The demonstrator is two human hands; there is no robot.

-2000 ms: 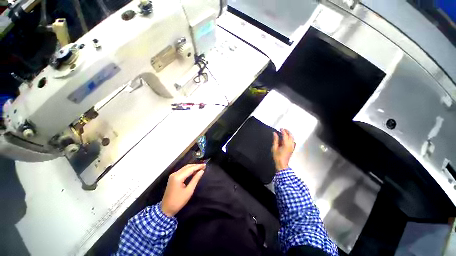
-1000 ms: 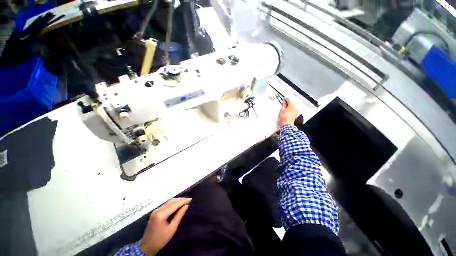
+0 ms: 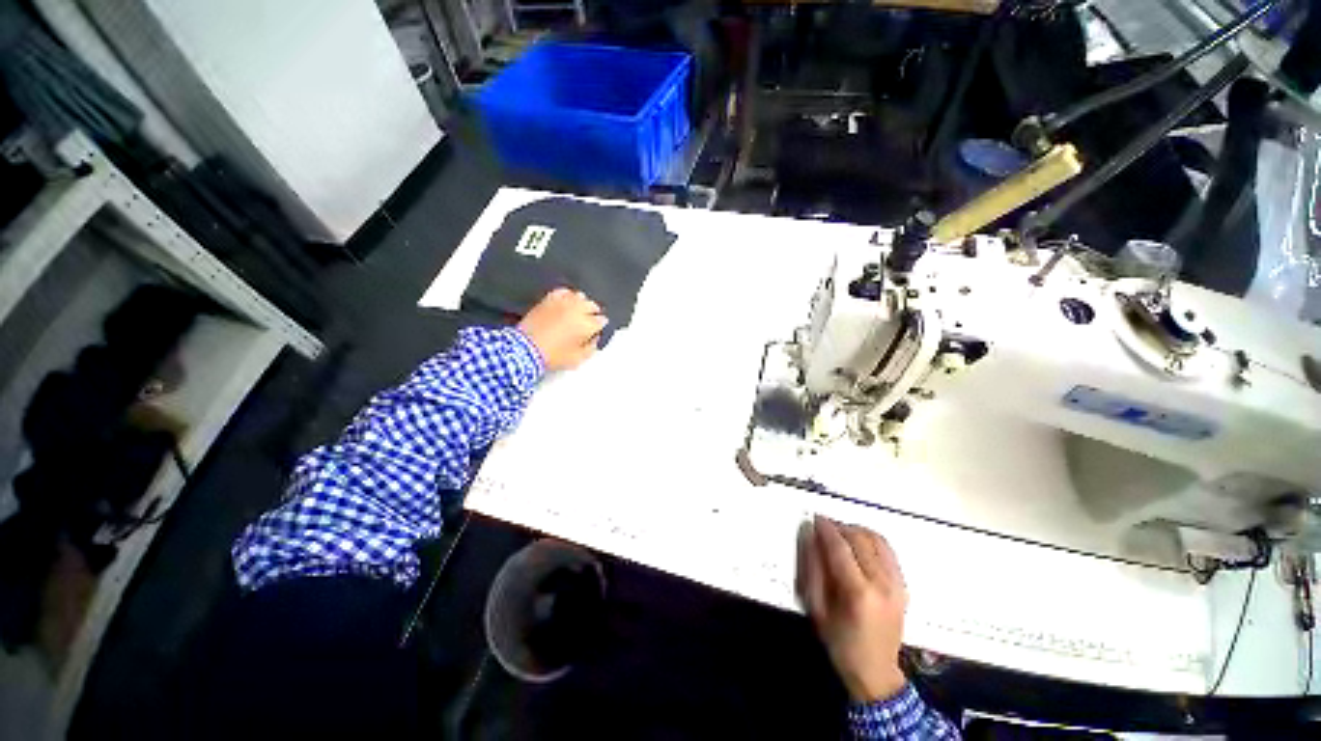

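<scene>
Dark grey fabric panels [image 3: 587,258] with a small white label lie at the far left of the white table [image 3: 652,478]. My left hand [image 3: 565,327] is at their near edge, fingers curled against the fabric; whether it grips a panel is hidden. My right hand [image 3: 858,601] is over the table's front part, in front of the sewing machine [image 3: 1058,362]. Its fingers are bent together and blurred, so I cannot tell whether it holds anything. The presser foot area [image 3: 855,420] is at the left end of the machine head, with no hand on it.
A round translucent bin [image 3: 545,611] sits below the table's front edge. A blue crate [image 3: 587,116] is behind the table. A shelf [image 3: 203,420] with dark items stands at the left. Small tools [image 3: 1304,594] lie at the table's right end, near a cord.
The view has swung left. My left hand has gone from near the front edge to the dark panels. My right hand has come from the table's right end to in front of the machine.
</scene>
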